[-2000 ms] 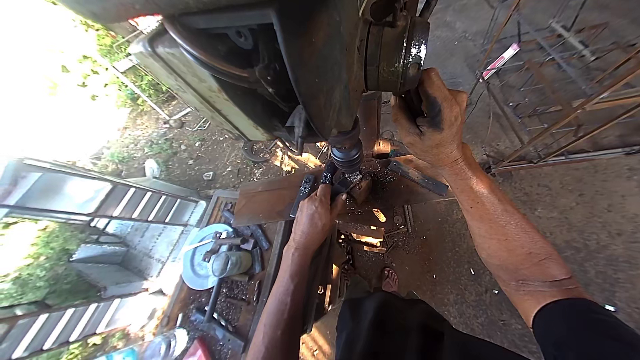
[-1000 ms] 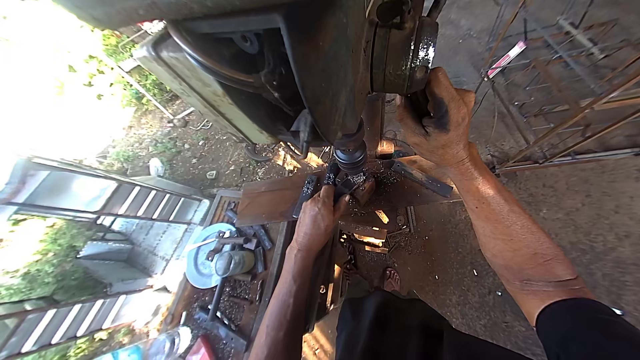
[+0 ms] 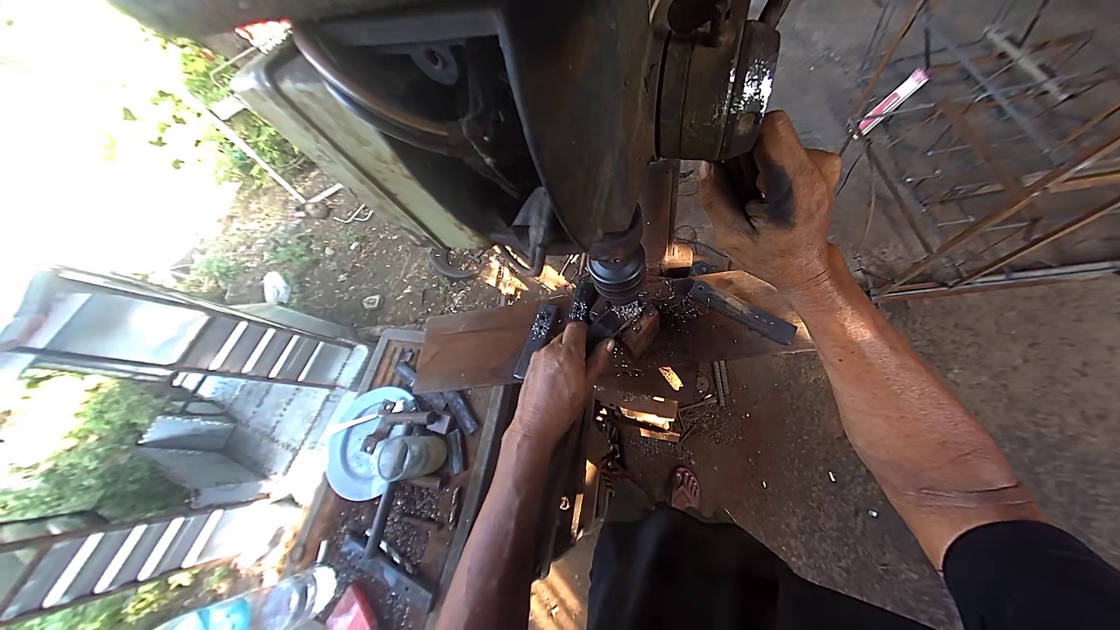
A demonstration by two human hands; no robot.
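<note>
A large drill press (image 3: 577,105) fills the top of the view, its chuck (image 3: 617,273) pointing down at a dark metal workpiece (image 3: 604,325) strewn with shavings. My left hand (image 3: 557,381) grips the near end of that workpiece, fingers just left of the chuck. Up at the right, my right hand (image 3: 779,206) is closed around a dark handle below the round feed hub (image 3: 717,87); the palm hides most of the handle. The drill bit's tip cannot be made out. A flat dark bar (image 3: 744,313) lies on the metal plate right of the chuck.
Left of my left arm, a bench holds a pale round plate (image 3: 350,446), a glass jar (image 3: 411,457), a hammer (image 3: 381,516) and short metal pieces. Thin metal rods and frames (image 3: 1006,201) stand at the upper right. A sandaled foot (image 3: 686,488) shows below.
</note>
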